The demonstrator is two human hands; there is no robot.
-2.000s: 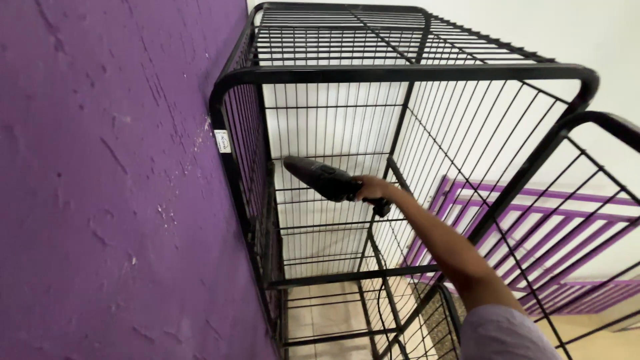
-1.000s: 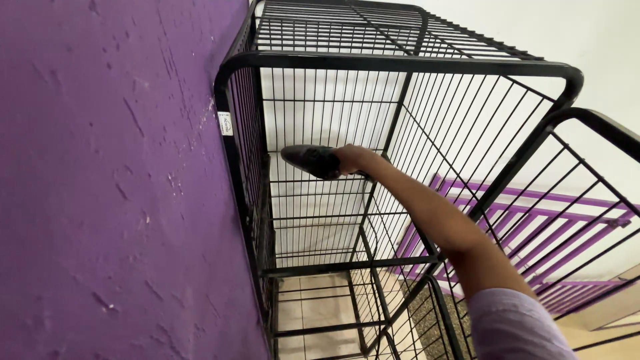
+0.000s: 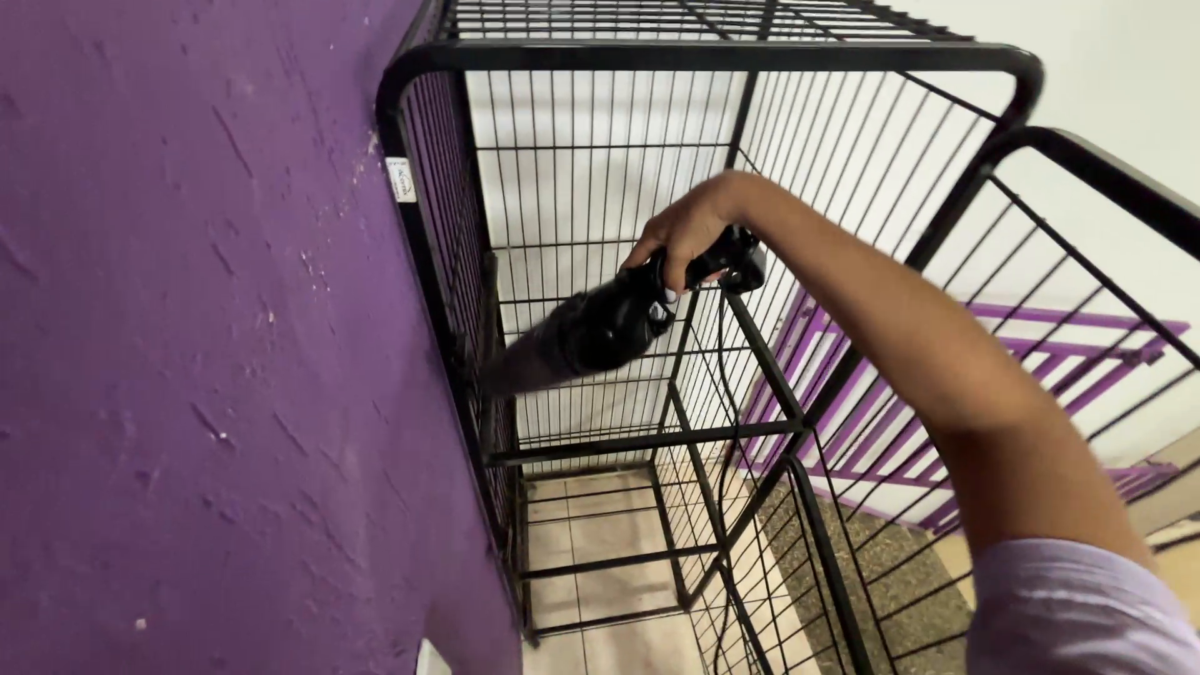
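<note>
My right hand (image 3: 698, 230) reaches through the doorway of a black wire cage (image 3: 731, 58) and grips the handle of a black handheld vacuum cleaner (image 3: 609, 323). The vacuum's nozzle points down and left, close to the cage's left side wall of bars; whether it touches is unclear. A thin dark cord (image 3: 724, 375) hangs below the handle. My left hand is out of view.
A scuffed purple wall (image 3: 206, 337) runs along the cage's left side. The cage door (image 3: 1087, 169) stands swung out at the right. Beyond are a purple metal gate (image 3: 900, 403), a speckled mat (image 3: 872, 572) and a tiled floor (image 3: 600, 534).
My right hand has swung the vacuum's nozzle from the back of the cage down toward its left side.
</note>
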